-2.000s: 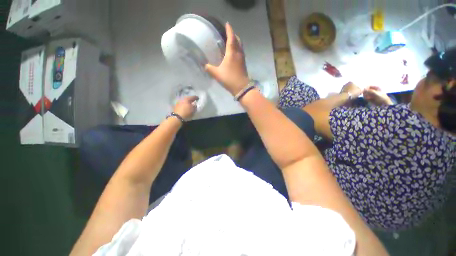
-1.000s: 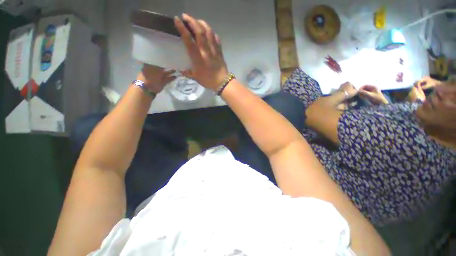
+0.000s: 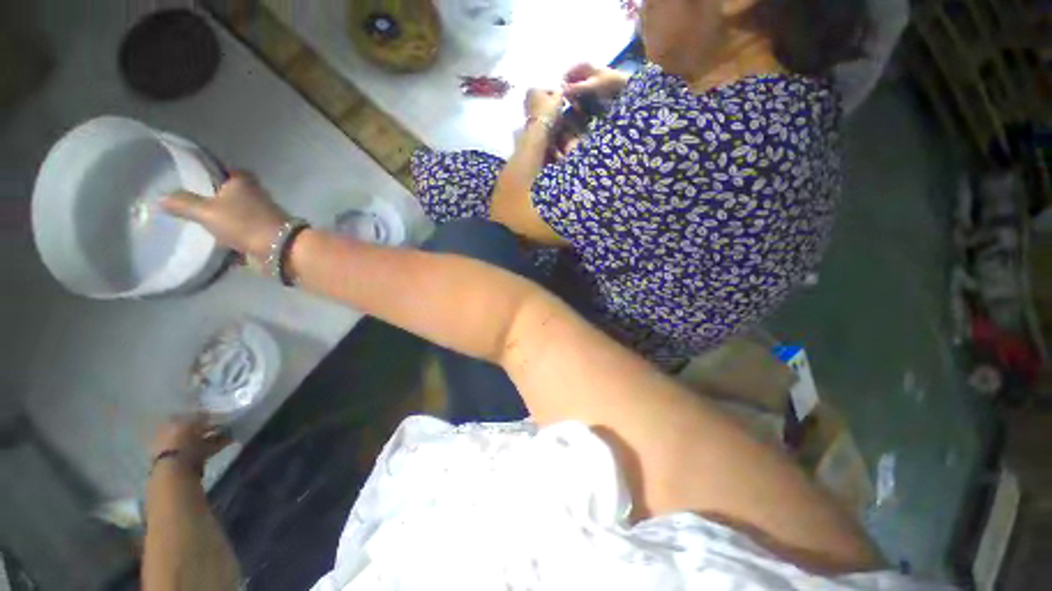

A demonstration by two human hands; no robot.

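Observation:
My right hand (image 3: 237, 217) grips the rim of a deep round white plastic tub (image 3: 92, 219), thumb inside and fingers outside. The tub is tilted so that its inside shows, with a small pale bit near the bottom. My left hand (image 3: 190, 441) is at the table's front edge, just below a small round white dish (image 3: 268, 367) that holds pale or silvery small parts. The left fingers are blurred, and I cannot tell whether they touch or hold anything.
A second small round dish (image 3: 390, 219) lies near the table edge. A dark disc (image 3: 170, 54) lies beyond the tub. A wooden strip (image 3: 317, 92) divides the table. A person in a floral top (image 3: 704, 196) sits to the right, near red parts (image 3: 485, 87) and a tan roll (image 3: 406, 35).
The view has swung to the right. The tub has turned from side-on to show its inside, and my left hand has left it for the table edge by the small dish.

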